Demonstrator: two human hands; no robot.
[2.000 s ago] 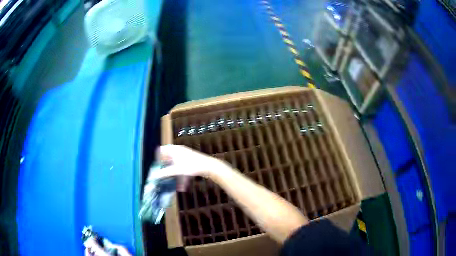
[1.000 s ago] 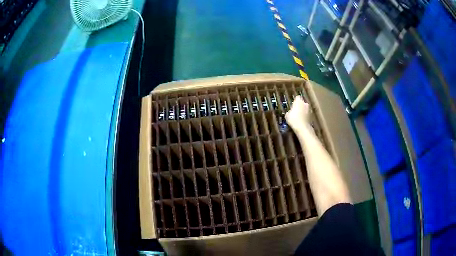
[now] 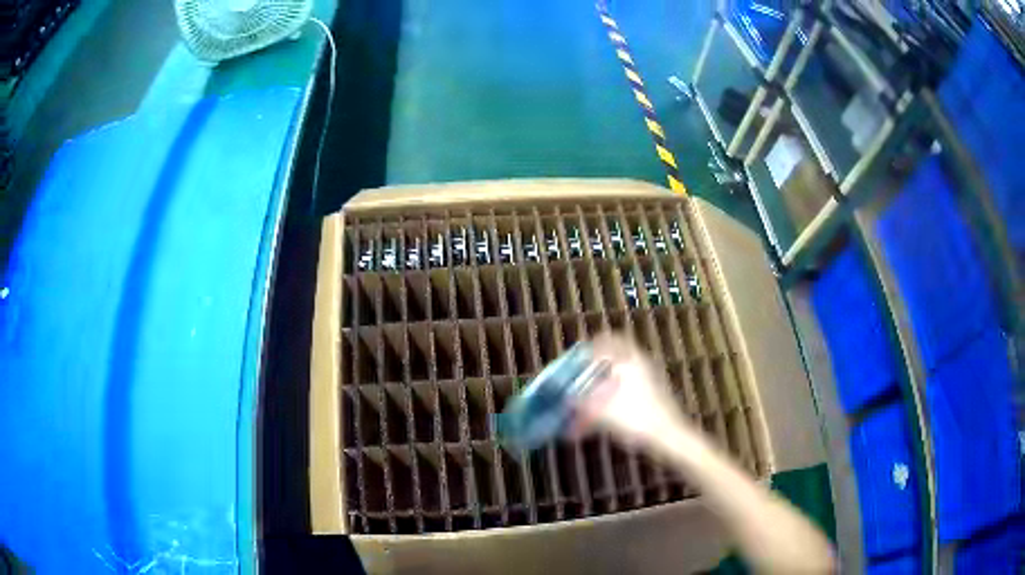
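Observation:
A brown divided carton [image 3: 333, 371] stands open in front of me. Circuit boards [image 3: 506, 247] stand upright along its far row, and several more stand at the right end of the second row. My right hand [image 3: 629, 388] is blurred and reaches in from the lower right. It holds a green circuit board [image 3: 545, 399], tilted, above the middle cells; whether it is one board or more cannot be told. The cells below the second row show no boards. My left hand is out of the picture.
A bench with a blue mat [image 3: 169, 337] runs along the left, with a pale fan [image 3: 242, 23] at its far end. A framed rack [image 3: 809, 146] and blue surfaces [image 3: 899, 449] stand at the right. Yellow-black floor tape [image 3: 643, 101] runs beyond the carton.
My right hand has moved from the carton's far right cells back over its middle, with a board now showing in it. More boards show in the second row. My left hand has left view.

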